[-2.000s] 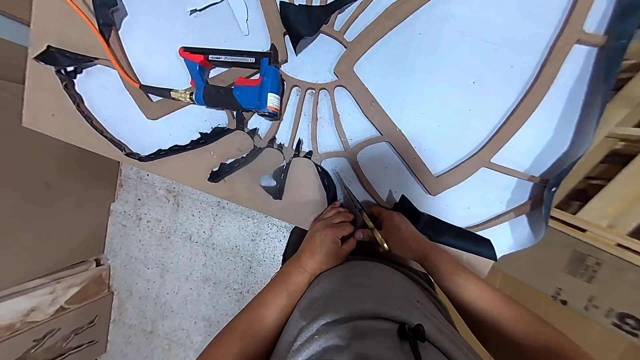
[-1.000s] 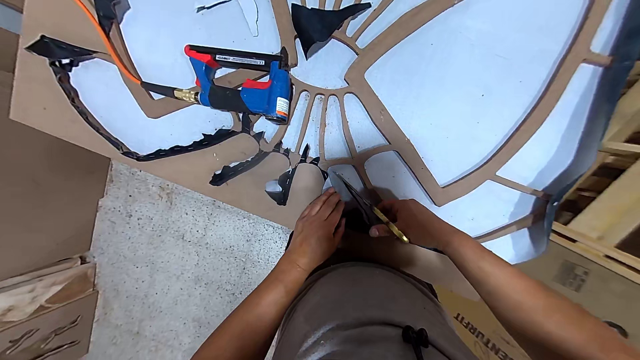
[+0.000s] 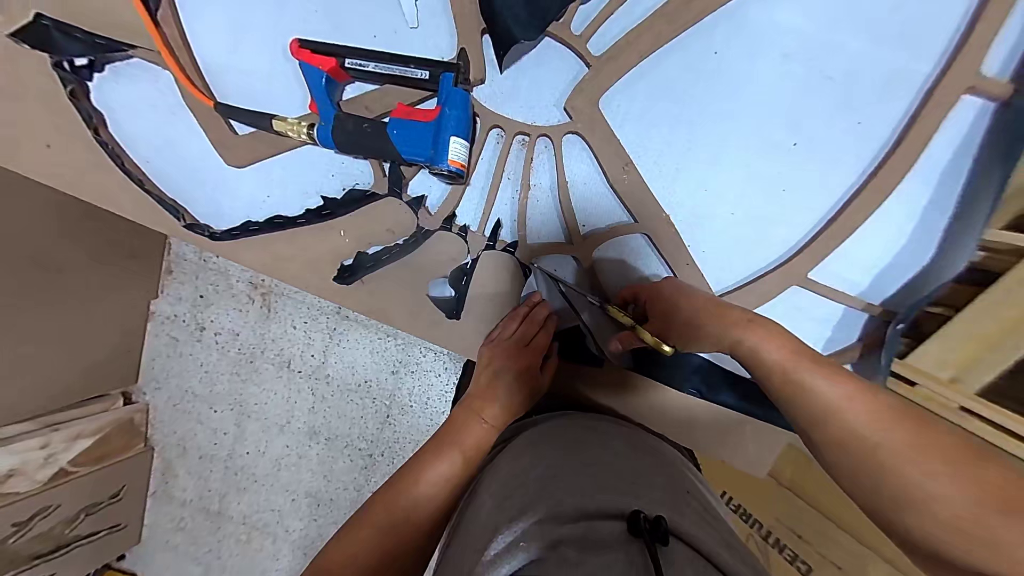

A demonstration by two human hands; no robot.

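Note:
My right hand [image 3: 680, 316] holds scissors with gold-coloured handles [image 3: 644, 330], their blades pointing up and left over a pale panel opening. Beneath the blades lies dark upholstery fabric [image 3: 704, 380], folded along the panel's near edge. My left hand [image 3: 520, 356] rests on the fabric and board edge just left of the blades; whether its fingers pinch the fabric cannot be told. The brown cut-out fibreboard frame [image 3: 632, 180] lies over white material [image 3: 752, 136]. Trimmed black fabric strips [image 3: 272, 222] with staples follow its curved edges at left.
A blue and red pneumatic stapler [image 3: 432, 132] lies on the frame, joined to an orange air hose [image 3: 172, 60]. A loose black scrap [image 3: 524, 28] is at the top. Cardboard [image 3: 776, 512] is at lower right, wooden pallets [image 3: 960, 352] at right, and speckled floor [image 3: 280, 384] shows at lower left.
My hands, close together two seconds ago, are now farther apart. The scissors' blades have swung from steeply upright to a flatter slant.

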